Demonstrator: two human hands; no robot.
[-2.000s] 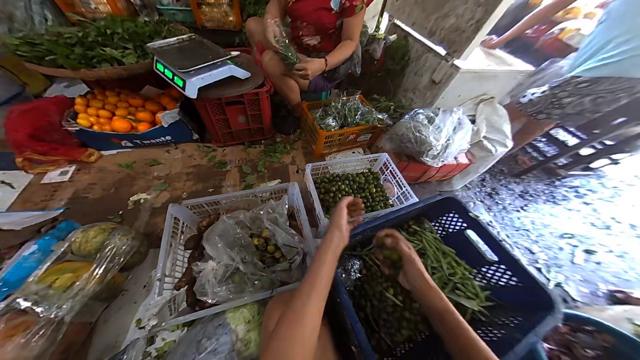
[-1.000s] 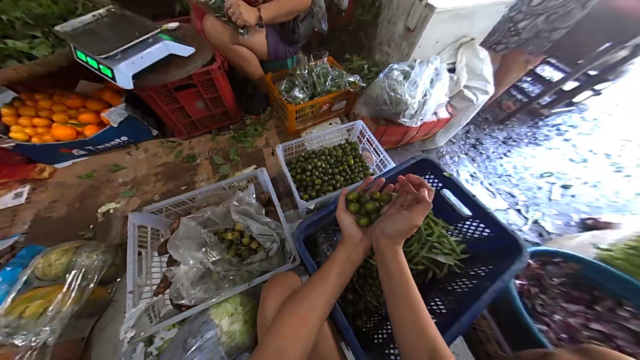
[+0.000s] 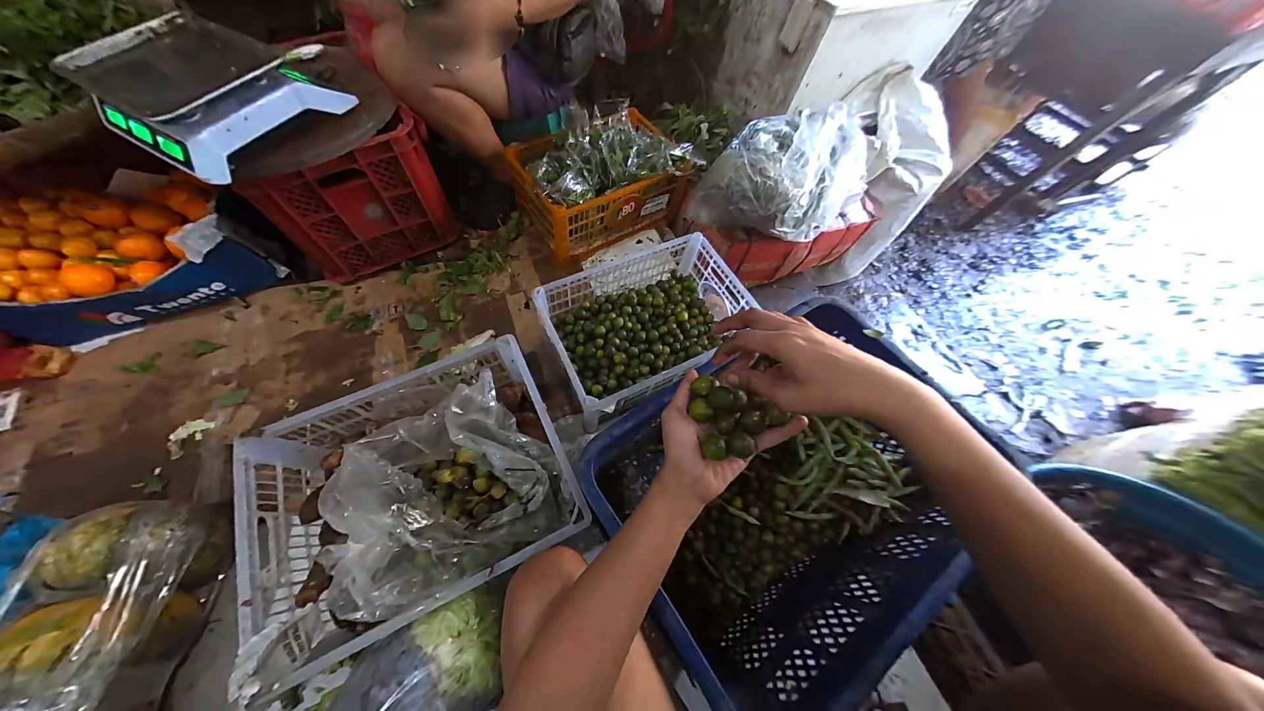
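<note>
Several small green citrus fruits [image 3: 729,420] lie in my cupped left hand [image 3: 691,449], palm up over the blue plastic crate [image 3: 790,632]. My right hand [image 3: 790,360] is just above and beside them, fingers bent; whether it holds a fruit is hidden. Inside the blue crate are more small green fruits [image 3: 741,543] and green bean pods [image 3: 849,464]. Just beyond my hands stands a small white plastic crate [image 3: 568,341] filled with green citrus [image 3: 632,331]. To the left, a larger white crate [image 3: 395,390] holds a clear plastic bag [image 3: 385,513] with yellowish-green fruits [image 3: 464,486].
A digital scale [image 3: 197,99] sits on a red crate [image 3: 355,207], near a box of orange fruits [image 3: 84,247]. Behind are an orange crate [image 3: 592,227] with bagged greens and a seated person [image 3: 444,89]. A blue tub [image 3: 1136,504] stands at right, bagged produce [image 3: 109,583] at lower left.
My hands were apart in the blue crate, then cupped together above it with green fruits. Now the left holds the fruits alone, and the right has turned over beside them.
</note>
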